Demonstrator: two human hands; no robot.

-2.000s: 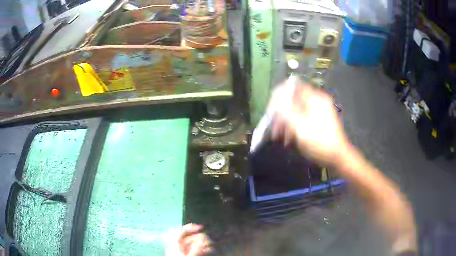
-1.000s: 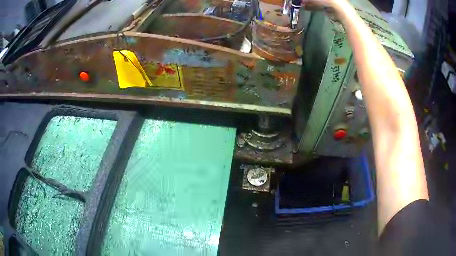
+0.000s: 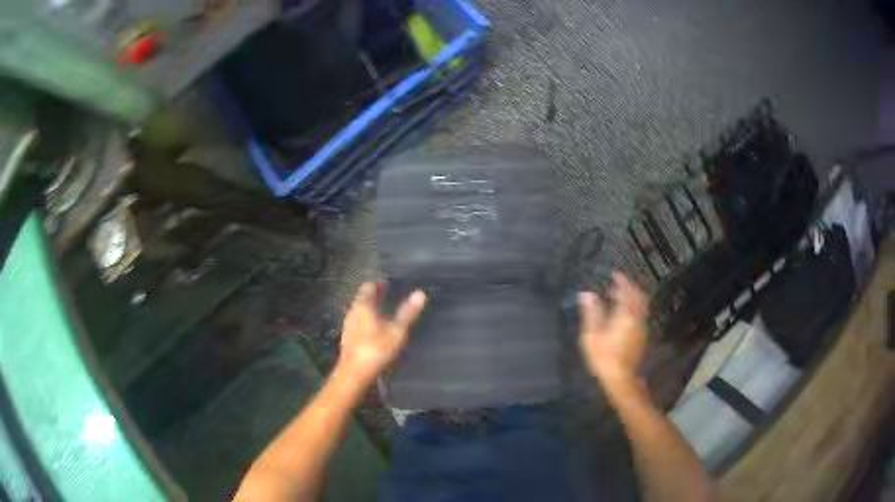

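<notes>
A dark grey panel bundle (image 3: 471,348) with rounded corners lies in front of me, cinched across the middle. White handwriting, blurred, shows on its far half. My left hand (image 3: 378,328) is at its left edge, with thumb and fingers spread and the thumb over the bundle. Whether it touches is not clear. My right hand (image 3: 613,328) is just off the right edge, fingers apart and empty. A dark loop, perhaps the strap's tail (image 3: 581,257), shows beside the right edge. What holds the bundle up is hidden.
A blue crate (image 3: 368,118) with dark pieces stands beyond the bundle at the left. The green press bed (image 3: 54,343) is at far left. Black grid frames (image 3: 672,230) and white bundles with a black strap (image 3: 731,402) are at the right, beside a wooden edge (image 3: 834,402).
The view has swung right and down from the press to the floor. My right hand has come down from the top of the press. The bundle and both hands are now in view.
</notes>
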